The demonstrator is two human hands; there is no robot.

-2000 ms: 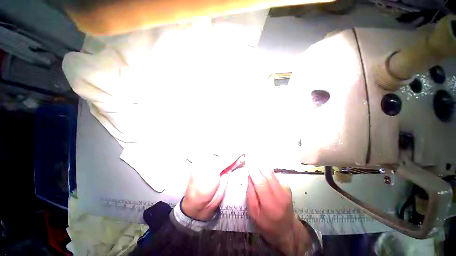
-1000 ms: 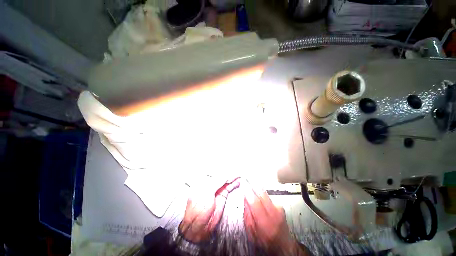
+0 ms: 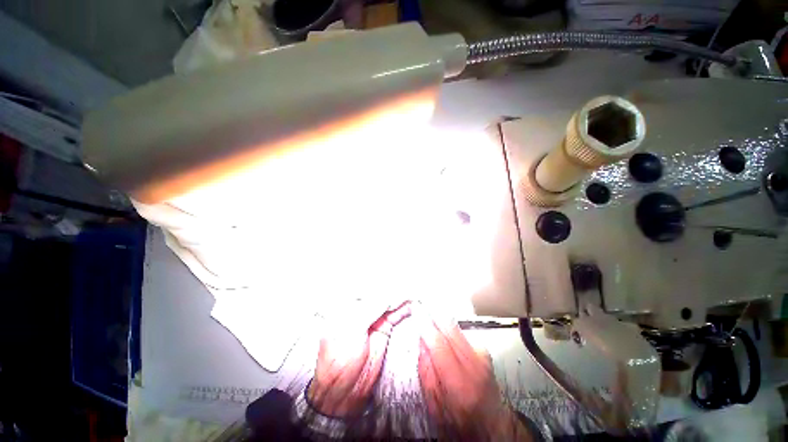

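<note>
My left hand (image 3: 344, 373) and my right hand (image 3: 454, 371) are close together at the table's front edge, with fingertips washed out by the lamp glare. The left fingers are bent, with a red glow along them. Whether either hand holds cloth cannot be made out. A large white cloth heap (image 3: 251, 324) lies behind and to the left of the hands, mostly glaring white. The cream sewing machine head (image 3: 553, 285) stands right of the cloth. Its needle area is hidden in the glare.
The beige lamp shade (image 3: 276, 104) hangs over the cloth on a ribbed metal gooseneck (image 3: 587, 41). A cream post (image 3: 566, 164) rises from the machine. Black shears (image 3: 727, 371) lie at the right. A blue crate (image 3: 108, 311) stands at the left; a printed ruler (image 3: 553, 399) runs along the front edge.
The view has shifted, so the whole lamp shade and more of the machine top show than two seconds ago. The hands stay together in front of the cloth, with little visible change.
</note>
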